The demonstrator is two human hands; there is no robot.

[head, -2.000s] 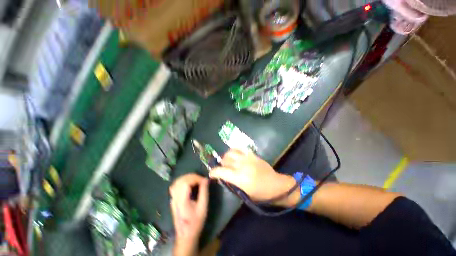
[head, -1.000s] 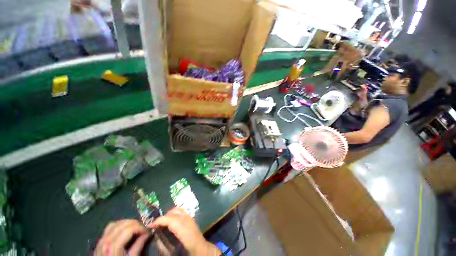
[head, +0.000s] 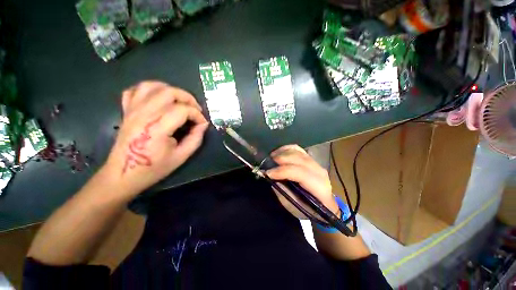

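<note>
My right hand (head: 300,175) grips the dark handle of a soldering iron (head: 243,140). Its pale barrel points up and left, with the tip at the lower end of a green and white circuit board (head: 222,93). A thin curved metal tube (head: 237,156) runs beside the barrel. My left hand (head: 161,133) has thumb and forefinger pinched together just left of that board's lower end. Whatever is between the fingertips is too small to tell. A second circuit board (head: 276,93) lies to the right, apart from the first.
A fanned board stack (head: 368,71) lies at the right, more boards (head: 133,20) at the far left. Boards (head: 22,141) and small dark red bits (head: 65,156) lie by the left edge. Black cords (head: 362,153) loop past my right wrist. A pink fan (head: 501,119) and cardboard box (head: 407,175) are at right.
The view has swung back down to the bench from the aisle. The iron tip now shows at the left board's lower end, and my left hand is beside it.
</note>
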